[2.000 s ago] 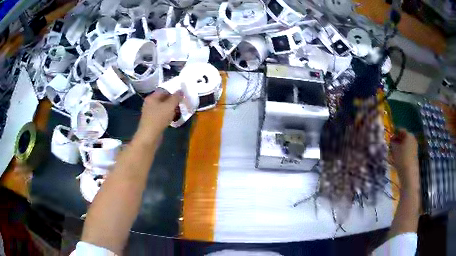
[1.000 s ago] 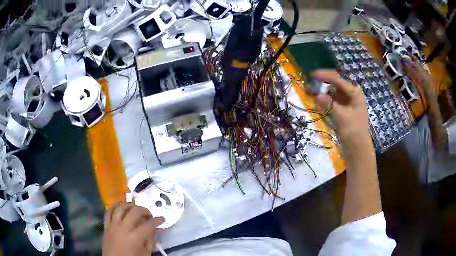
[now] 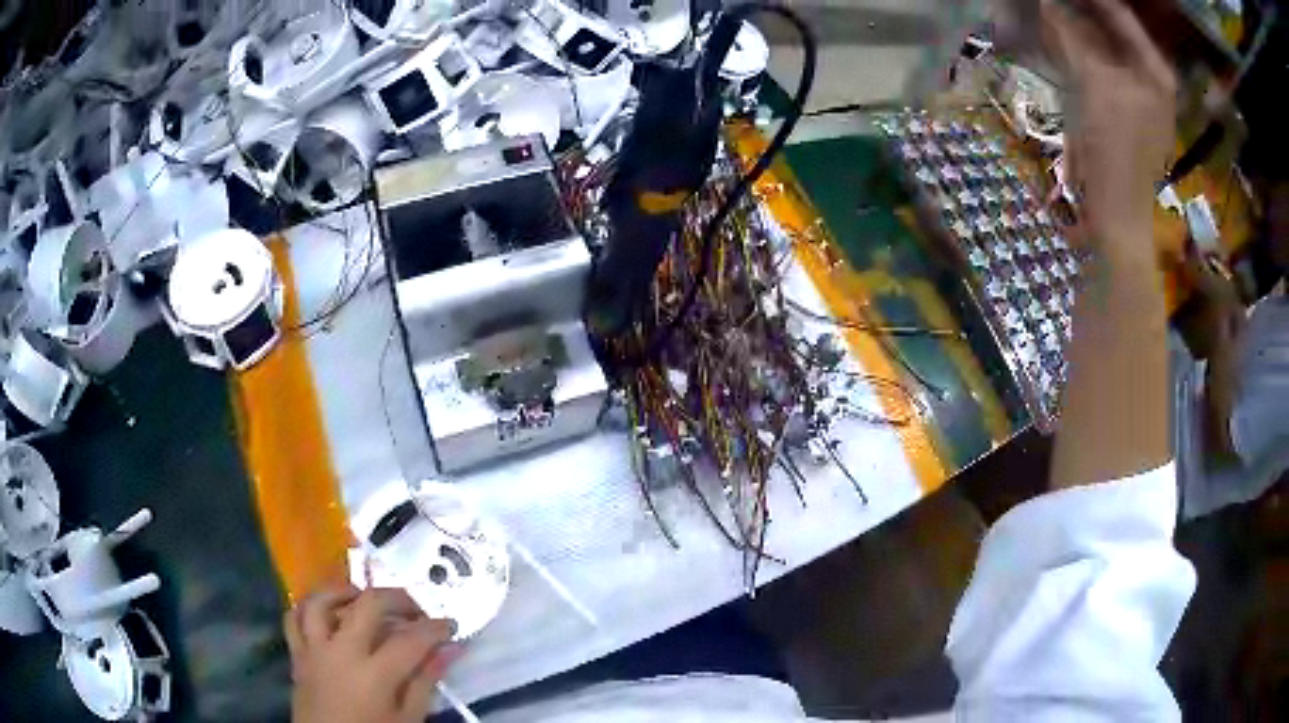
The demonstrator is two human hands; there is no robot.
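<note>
My left hand (image 3: 361, 653) holds a white round housing (image 3: 455, 572) at the near edge of the whitish work sheet. The housing's disc face is up, with its thin white legs pointing toward the lower right. My right hand (image 3: 1110, 64) is raised at the top right, blurred and partly cut off by the upper edge; whether it holds anything cannot be told. The black electric screwdriver (image 3: 643, 212) rests between the feeder and the wires. The silver-grey screw feeder (image 3: 502, 360) stands behind the held housing. A tangled heap of coloured wire leads (image 3: 721, 374) lies right of the screwdriver.
Many white housings (image 3: 304, 64) are piled at the back and left. One housing (image 3: 224, 290) stands left of the feeder. A tray of small components (image 3: 990, 233) lies at right. Another person's arm (image 3: 1216, 304) shows at the far right.
My right hand has moved up and away from beside the component tray to the top right. The tray has shifted left in view. My left hand still holds the housing in about the same place.
</note>
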